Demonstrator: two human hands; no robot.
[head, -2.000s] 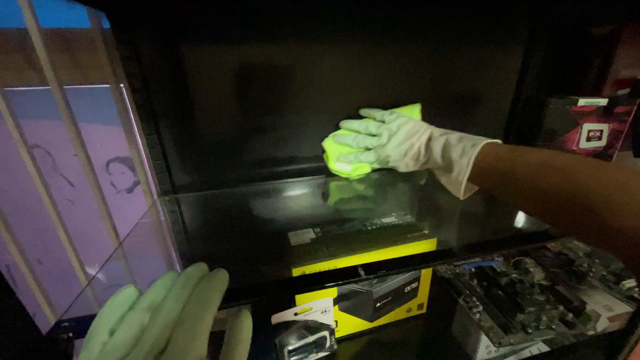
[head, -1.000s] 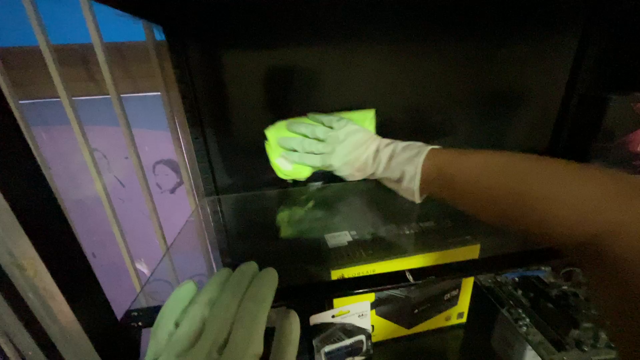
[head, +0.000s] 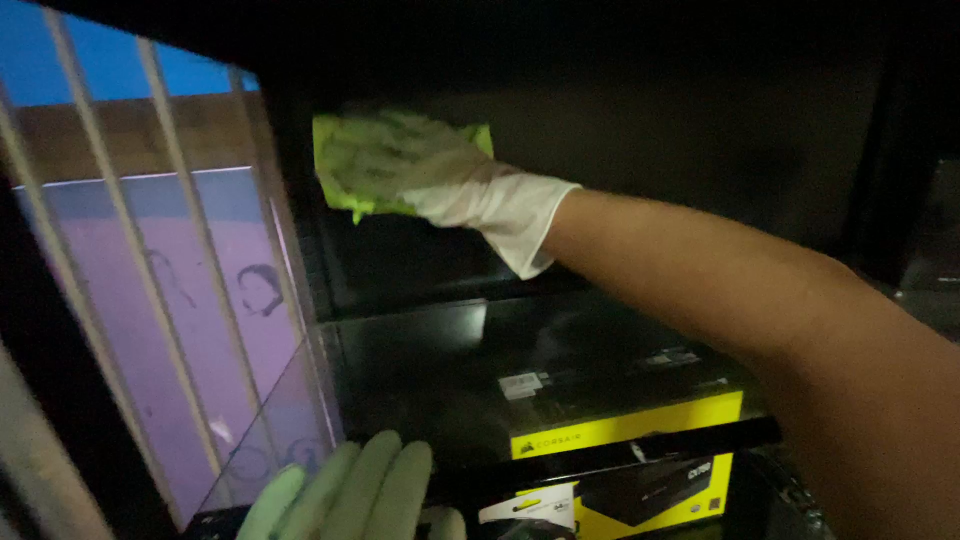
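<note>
My right hand, in a whitish glove, presses a bright yellow-green cloth flat against the dark back panel of a cabinet, near its left end. The cloth shows around the spread fingers. At the bottom, my left hand, also gloved, is raised with its fingers extended at the front of the glass shelf. I see nothing held in it, though its lower part is cut off by the frame.
Below the glass shelf are a yellow and black Corsair box and a small white package. Metal bars stand at the left, with a purple panel behind them. A dark box is at the right edge.
My right hand has moved the cloth left and up along the back panel. My left hand stays near the shelf's front. The view has shifted left.
</note>
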